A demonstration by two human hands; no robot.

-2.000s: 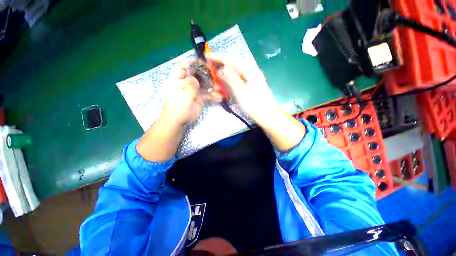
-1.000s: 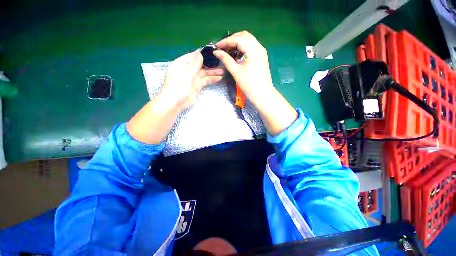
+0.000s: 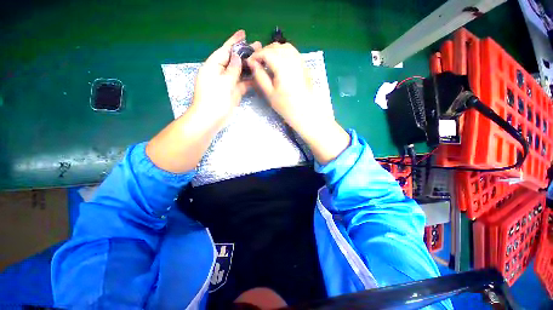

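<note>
A small round black lens-like part (image 3: 244,51) with a shiny rim is held up in the fingers of my left hand (image 3: 217,82), above the far edge of the silvery bubble-wrap mat (image 3: 242,142). My right hand (image 3: 284,79) is close beside it, fingers bent, the fingertips at the part and slightly blurred. The black end of the handheld tool (image 3: 278,35) shows just beyond my right hand. The rest of the tool is hidden by that hand, so its grip cannot be seen. A thin black cord (image 3: 298,138) crosses the mat toward me.
A small dark square dish (image 3: 107,95) lies left on the green bench (image 3: 54,130). At right are a white scrap (image 3: 385,95), a black box (image 3: 407,113) with cables, stacked red trays (image 3: 481,121) and a metal upright (image 3: 433,30) with a bolted foot.
My hands have shifted slightly left and tilted the round part. The tool's orange handle, seen below my right hand a second ago, is now hidden, and its black end shows beyond that hand.
</note>
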